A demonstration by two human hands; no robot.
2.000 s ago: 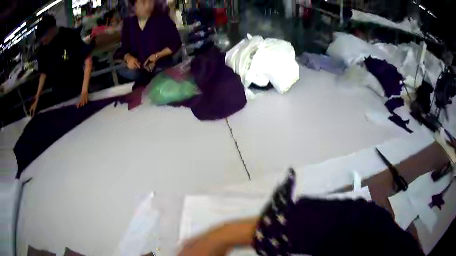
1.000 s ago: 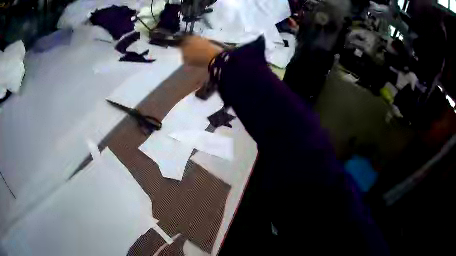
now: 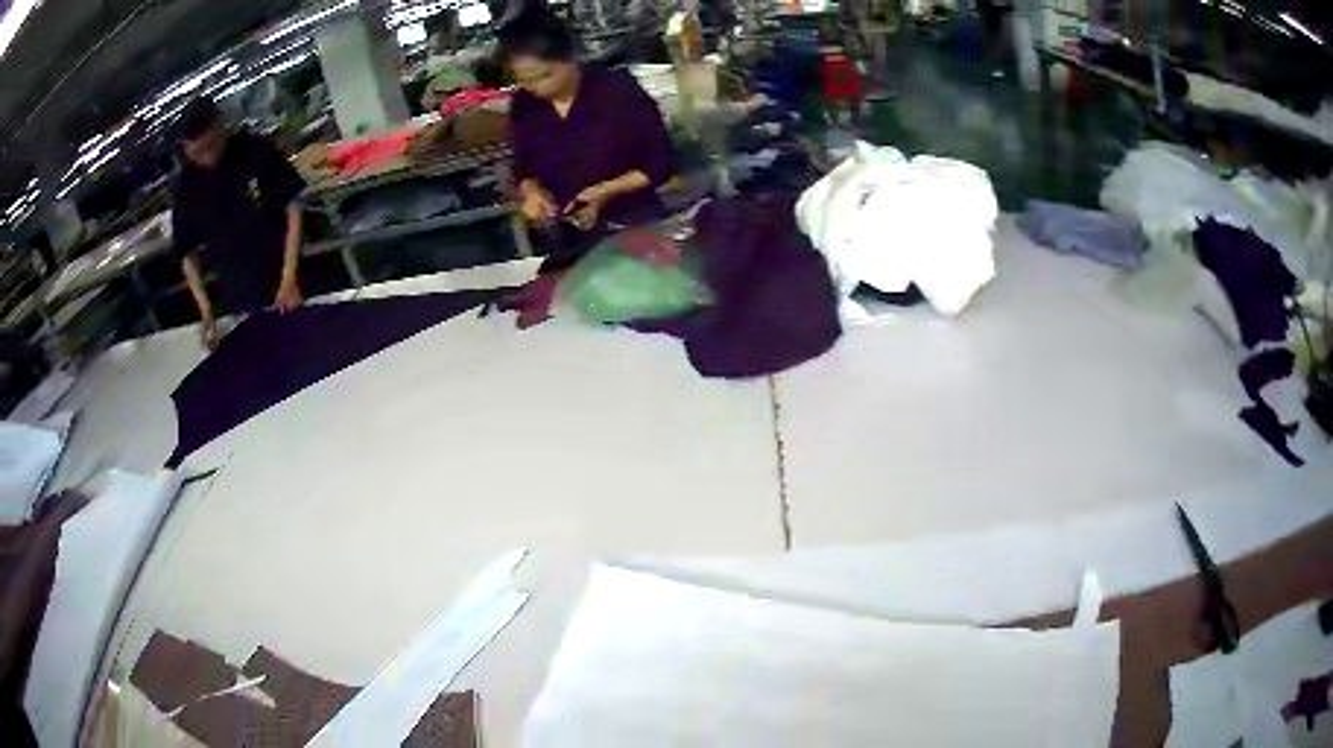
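Note:
No hand of mine shows in the frame now. A large white paper pattern lies nearest in front of me, cut off by the bottom edge. Brown fabric shows at its right. Shears with dark blades lie at the right, blades pointing away from me. A long narrow paper pattern with a notched end lies at the lower left, over cut brown pieces. A thin white strip lies across those pieces.
The large off-white table has a dark seam line. Dark purple fabric, a green plastic bag, a purple heap and a white cloth heap lie along the far side. Two people stand there. White sheets lie at left.
The view has swung back left from the right end of the table. My hand and dark sleeve, seen reaching in both earlier frames, have left the picture. The large pattern is uncovered.

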